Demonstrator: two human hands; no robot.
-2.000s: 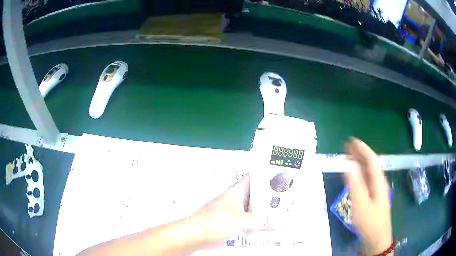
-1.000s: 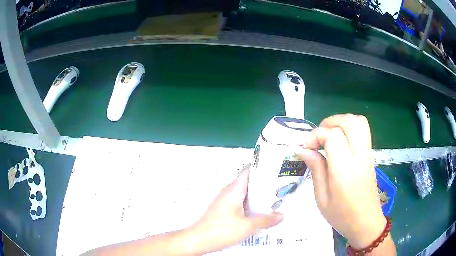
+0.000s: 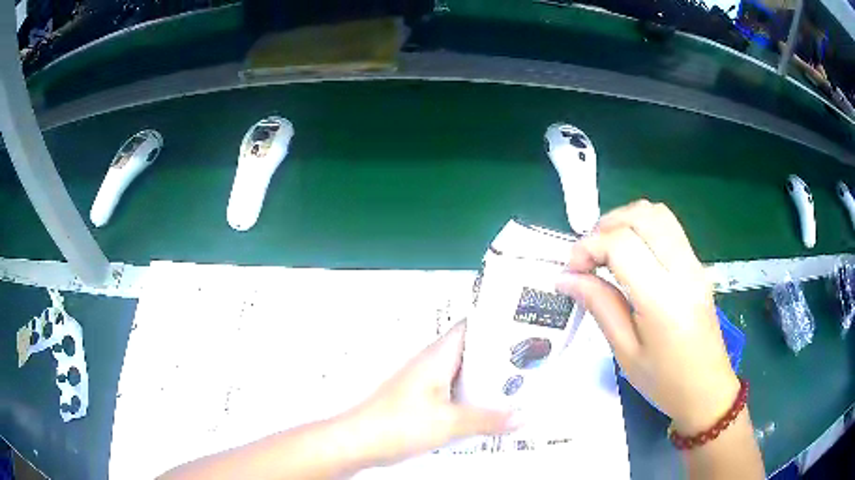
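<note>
A white handset (image 3: 497,328) is held upright over the white printed paper (image 3: 272,356), its front face towards me. It shows a dark display window (image 3: 544,307), a shiny oval button (image 3: 531,352) and a smaller oval below. My left hand (image 3: 417,403) is closed around the handset's lower part from the left. My right hand (image 3: 647,300) has thumb and forefinger together at the upper right corner of the display. Whether a film or small piece is between those fingertips cannot be told.
Several white handsets lie spaced on the green conveyor belt (image 3: 394,178). A die-cut sheet (image 3: 67,361) lies left of the paper. A blue bin (image 3: 729,339) is partly hidden behind my right wrist. Clear plastic bags (image 3: 793,317) lie to the right. A pale post (image 3: 47,159) stands at left.
My right hand has come from beside the blue bin to the handset's display. The handset has tilted slightly in my left hand. The handsets on the belt have shifted; the left three moved right.
</note>
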